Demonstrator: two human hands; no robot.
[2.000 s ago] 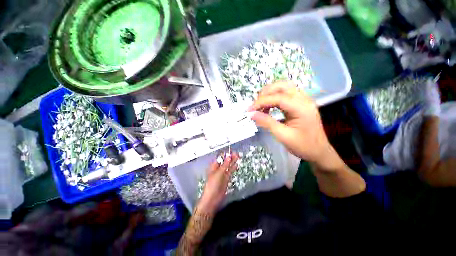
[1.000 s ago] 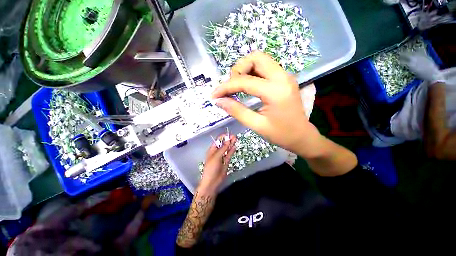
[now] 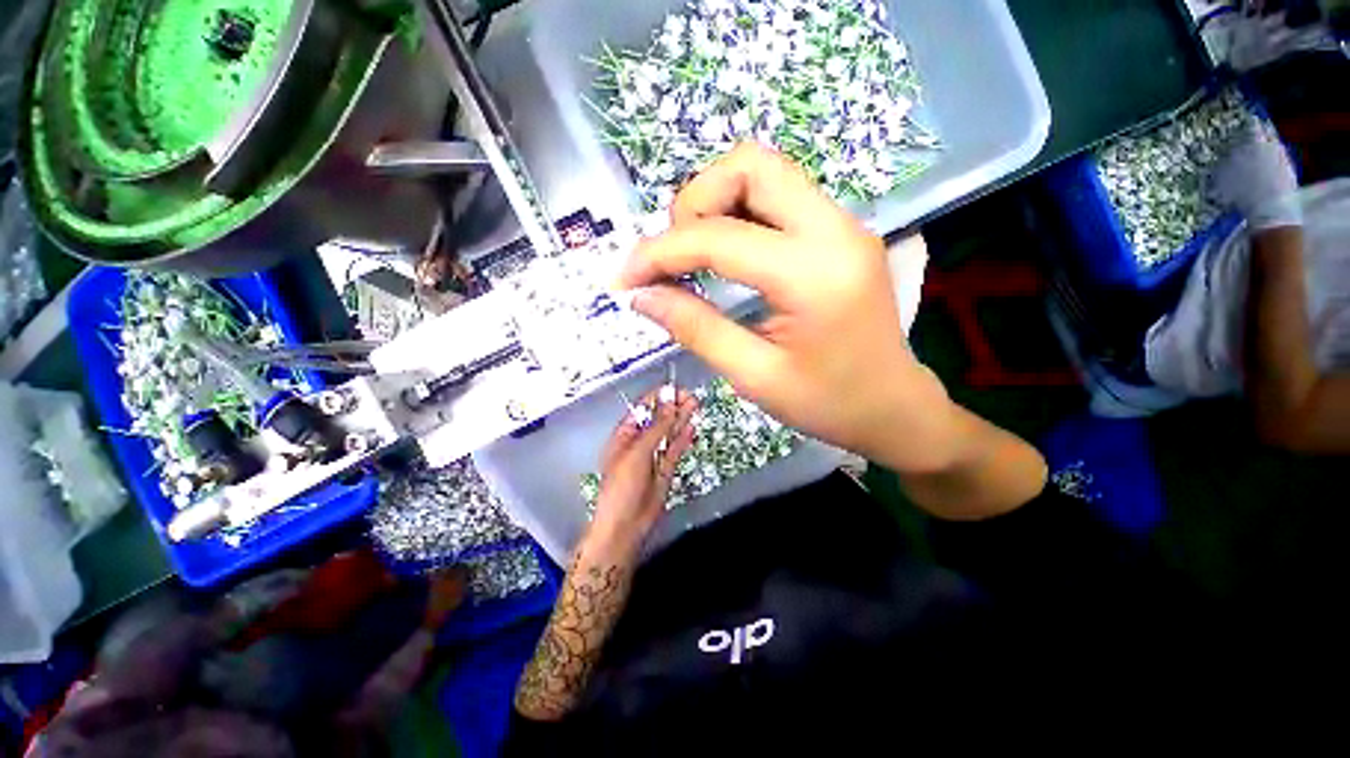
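My right hand (image 3: 792,304) is raised over the bright plate of the machine (image 3: 459,378). Its thumb and index fingertips are close together at the small metal seat on the plate; whether a piece is between them is too small to tell. My left hand (image 3: 637,467) is palm up over the lower translucent tub (image 3: 548,481), with a few small white pieces (image 3: 646,413) with thin stems at its fingertips. More green-stemmed white pieces (image 3: 733,444) lie in that tub. The upper translucent tub (image 3: 992,111) is heaped with similar stemmed pieces.
The round bowl feeder (image 3: 281,193) stands upper left, with a straight rail (image 3: 496,133) running to the plate. A blue bin (image 3: 318,518) of stemmed pieces is left. Another worker's arm (image 3: 1295,341) is at right beside a blue bin (image 3: 1088,222).
The view has shifted, so the machine and bowl sit further left and the bowl is more cut off. My right hand has moved from the plate's right end to its seat.
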